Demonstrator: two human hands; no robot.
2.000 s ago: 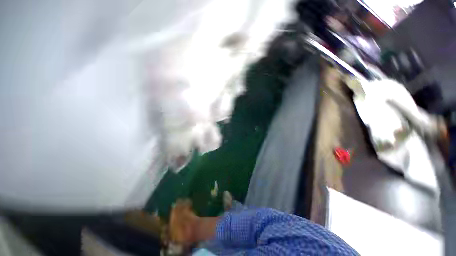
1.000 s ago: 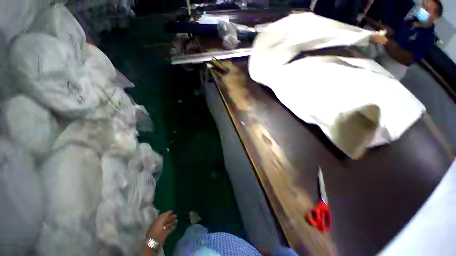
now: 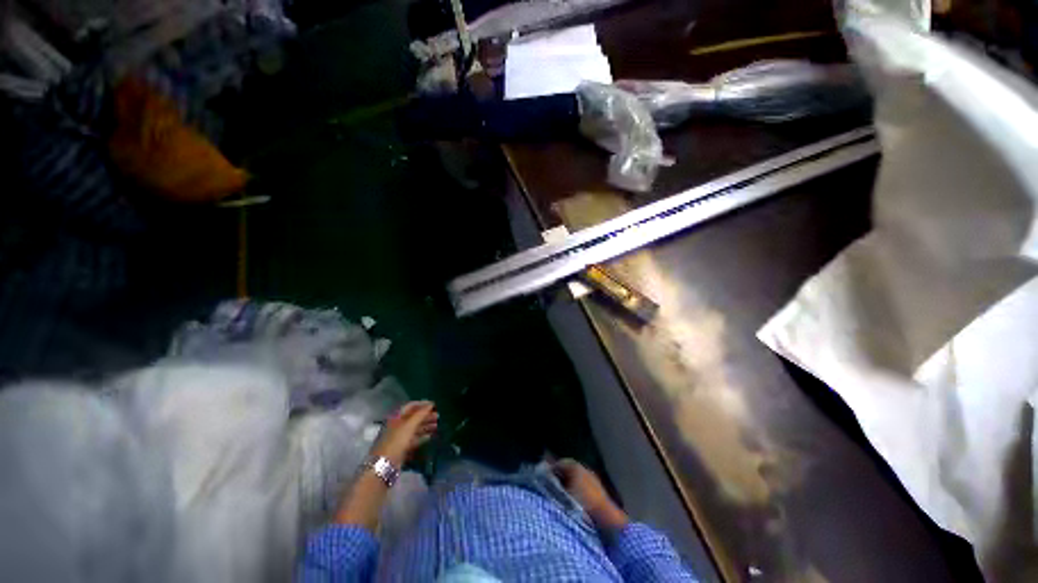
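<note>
My left hand [image 3: 414, 423], with a metal watch on the wrist, hangs low at the centre left and looks empty, fingers loosely extended. My right hand [image 3: 581, 481] is low beside my body near the table side; its fingers are unclear. A long pale scale strip with dark markings [image 3: 672, 214] lies across the dark table [image 3: 746, 376], its near end jutting past the worn edge. A small yellow-brown object [image 3: 620, 293] lies beside it. Broad white fabric [image 3: 968, 273] covers the table's right side. Neither hand touches these.
White paper sheets [image 3: 557, 63] and crumpled clear plastic [image 3: 624, 131] lie around a dark roll at the table's far end. White wrapped bundles [image 3: 205, 456] are stacked at the left. An orange bundle [image 3: 171, 148] lies farther off at the upper left. Green floor [image 3: 455, 364] runs between bundles and table.
The view has moved forward along the table; the scale strip and paper are nearer, and the red scissors and other person are out of view. My right hand now shows beside my body.
</note>
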